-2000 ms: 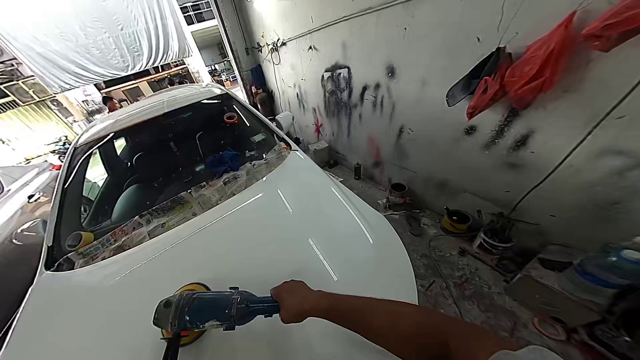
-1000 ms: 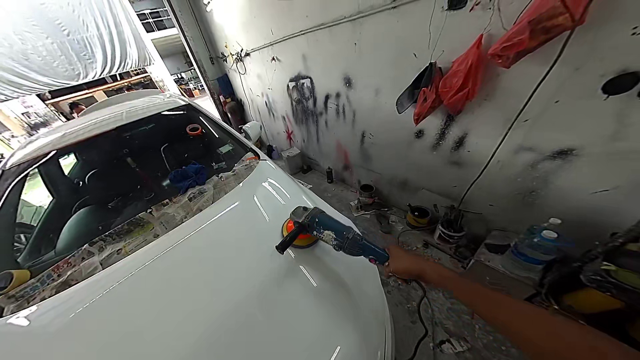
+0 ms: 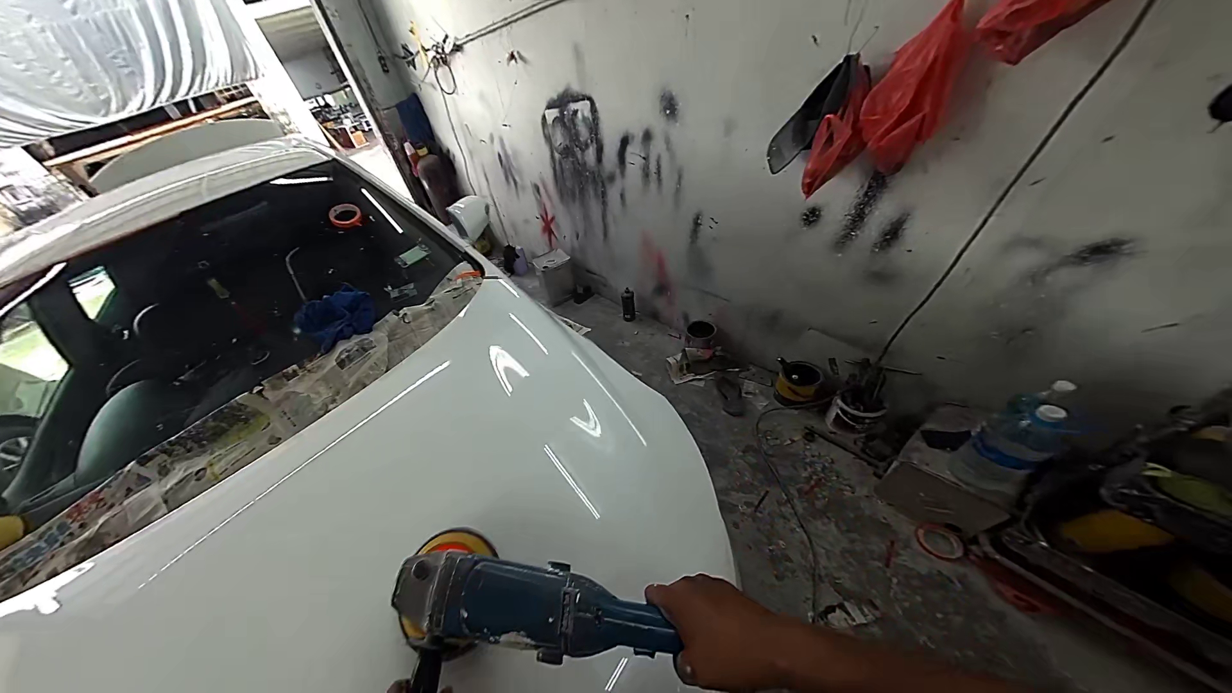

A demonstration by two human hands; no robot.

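My right hand (image 3: 717,630) is closed around the rear handle of a blue power polisher (image 3: 525,604). The polisher's round yellow-and-orange pad (image 3: 452,544) rests against the white car hood (image 3: 385,481), near the bottom of the view. Only the fingertips of my left hand (image 3: 402,686) show at the bottom edge, around the black side handle (image 3: 426,666). Newspaper masking (image 3: 279,404) lies along the base of the windshield (image 3: 241,250). A blue cloth (image 3: 337,316) and a roll of orange tape (image 3: 345,216) are seen at the windshield.
A stained wall (image 3: 731,192) with red plastic bags (image 3: 914,91) runs along the right. Below it on the floor stand paint cans (image 3: 799,382), a bucket (image 3: 855,412), large water bottles (image 3: 1020,443) and a roll of tape (image 3: 939,542). A cord (image 3: 794,500) trails over the floor.
A second ago the polisher was farther up the hood, near its right edge; now it is lower and nearer to me. The view has shifted. Fingertips now show at the side handle.
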